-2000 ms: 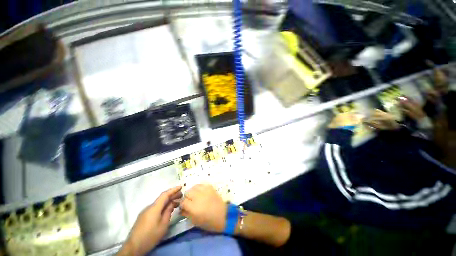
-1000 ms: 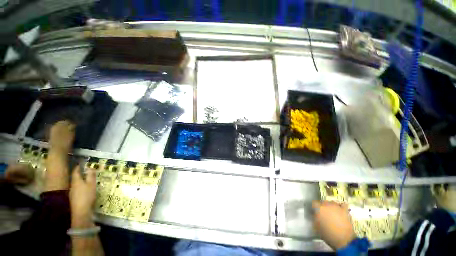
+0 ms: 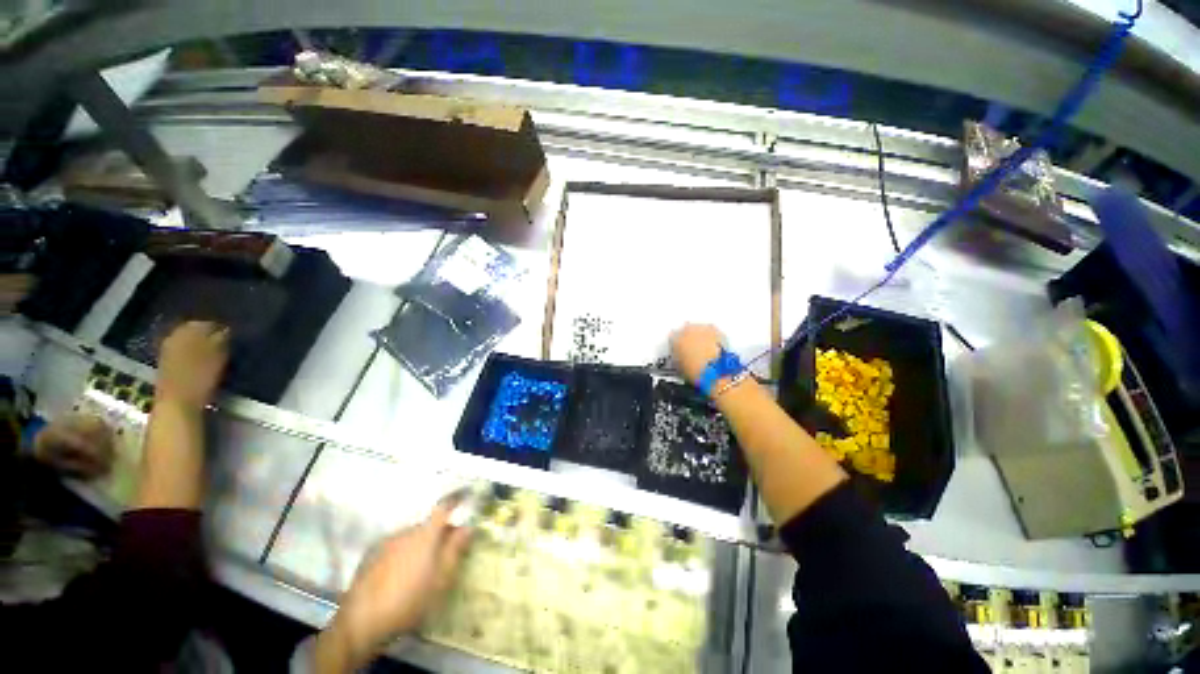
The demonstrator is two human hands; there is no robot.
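A cream-yellow circuit board panel (image 3: 579, 579) lies on the track in front of me, dark and yellow parts along its far edge. My left hand (image 3: 401, 573) is at its left edge, blurred; whether the fingers grip the panel is unclear. My right hand (image 3: 698, 353), with a blue strap on the wrist, reaches over the three-compartment parts tray (image 3: 608, 419) to the near edge of the shallow white tray (image 3: 665, 250). Its fingertips are at small dark loose components there; whether it holds one cannot be told. The compartments hold blue, small black and silver-grey components.
A deep black bin (image 3: 928, 395) with yellow components stands right of my right forearm. Anti-static bags (image 3: 448, 316) and a cardboard box (image 3: 408, 152) lie at back left, a beige device (image 3: 1138, 448) at right. Another person's hand (image 3: 194, 362) is at left. Another panel (image 3: 1020, 619) lies lower right.
The view has shifted. The panel at left is now in front of me, my left hand with it. My right hand has left the right-hand panel and reached forward to the white tray's edge.
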